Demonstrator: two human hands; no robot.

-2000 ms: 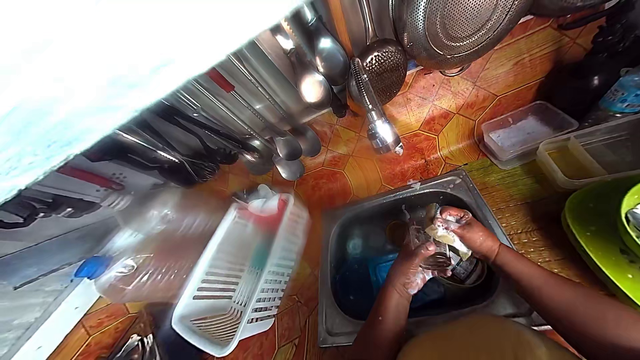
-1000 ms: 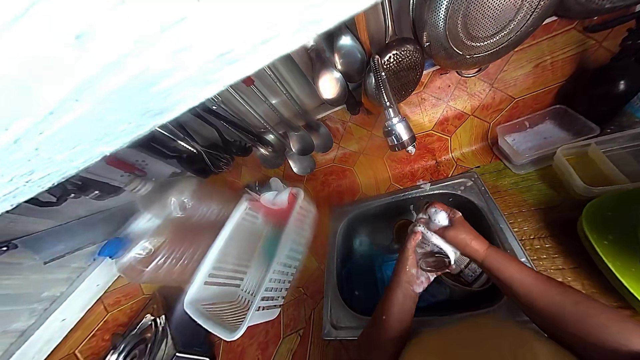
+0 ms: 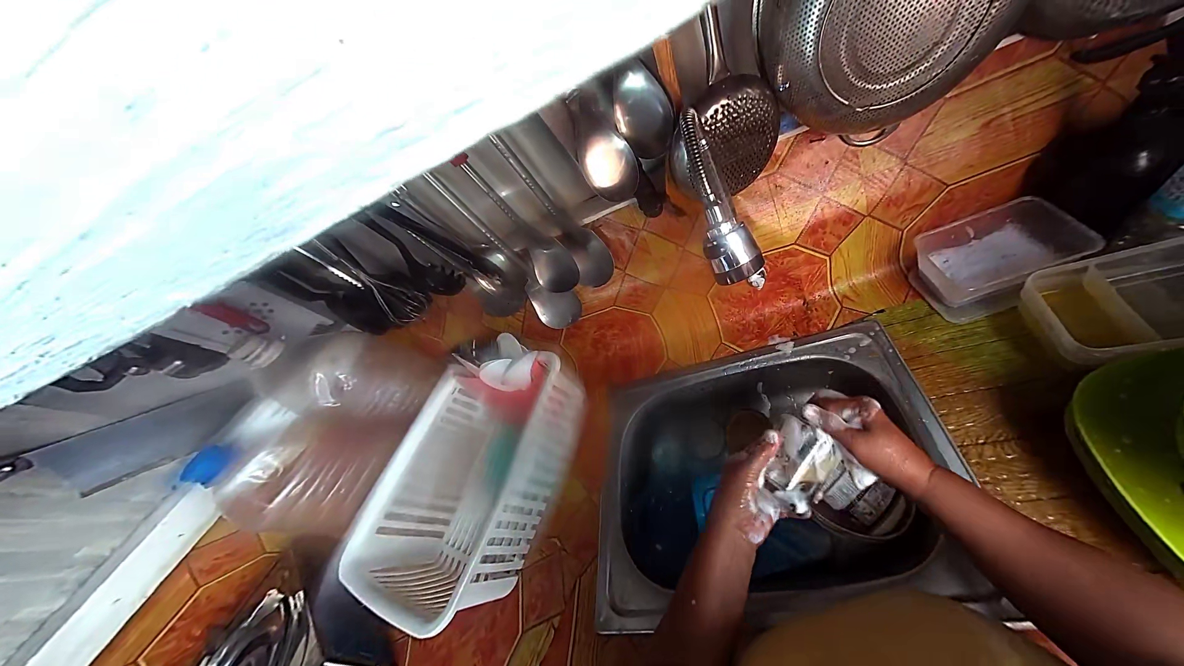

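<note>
Over a stainless steel sink (image 3: 638, 592), my left hand (image 3: 754, 486) and my right hand (image 3: 860, 430) hold a soapy, crumpled plastic packet (image 3: 819, 467) between them. White suds cover the fingers of both hands. The packet is pale with dark printing, and its exact kind cannot be told. Beneath it, in the right part of the basin, lies a round bowl or pot (image 3: 879, 527), partly hidden. Something blue (image 3: 786, 555) rests in the basin behind my left forearm. A metal faucet spout (image 3: 733, 250) hangs above the sink's back edge.
A white plastic dish rack (image 3: 407, 555) and large clear bottles (image 3: 287, 472) stand left. Ladles (image 3: 555, 268), a skimmer (image 3: 740, 129) and a colander (image 3: 897, 55) hang behind. Plastic containers (image 3: 999, 259) and a green basin (image 3: 1128, 444) are right. A white surface (image 3: 231, 139) fills the upper left.
My hands have shifted on the soapy packet, and more of its printed side shows now than one second ago. Both hands stay over the sink.
</note>
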